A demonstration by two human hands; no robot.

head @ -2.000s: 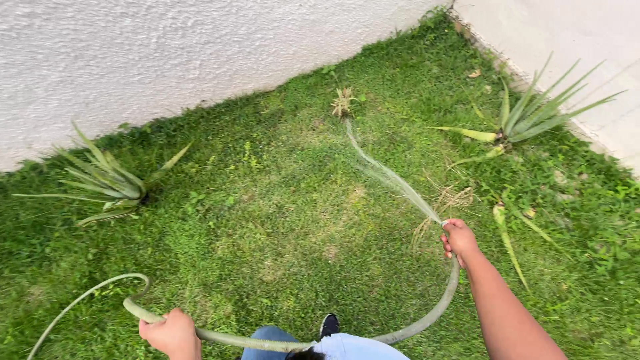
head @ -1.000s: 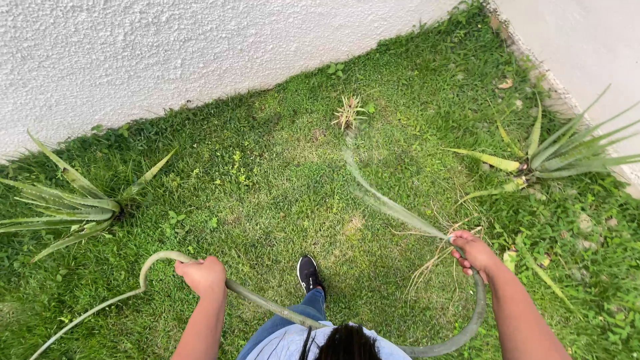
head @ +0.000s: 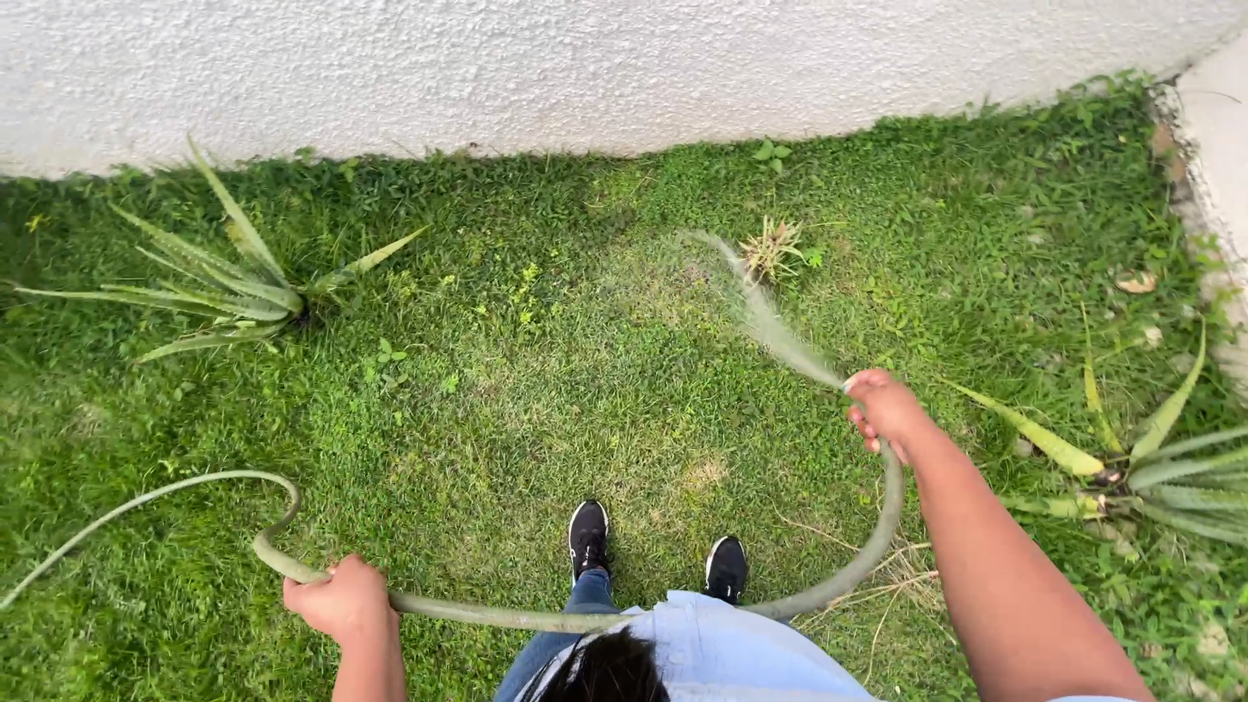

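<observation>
A green garden hose [head: 507, 616] curves in front of my body, partly hidden by the light blue shirt. My right hand [head: 885, 414] grips it near its end, with the fingers at the opening. A fanned water spray [head: 775, 327] leaves there toward the upper left, passing beside a small dry, spiky plant [head: 772, 249]. My left hand [head: 343, 597] is closed around the hose at lower left, and beyond it the hose loops and trails off to the left edge.
An aloe plant [head: 258, 292] grows at left, another aloe [head: 1170, 478] at right. A rough white wall [head: 585, 78] borders the grass [head: 585, 390] at the back; a pale concrete edge [head: 1204, 214] is at right. Dry stalks [head: 902, 580] lie near my right forearm. Two black shoes [head: 589, 536] stand on the grass.
The water spray has swung left, from the small dry plant to the grass beside it. Both shoes now show; one showed before. The view has shifted left.
</observation>
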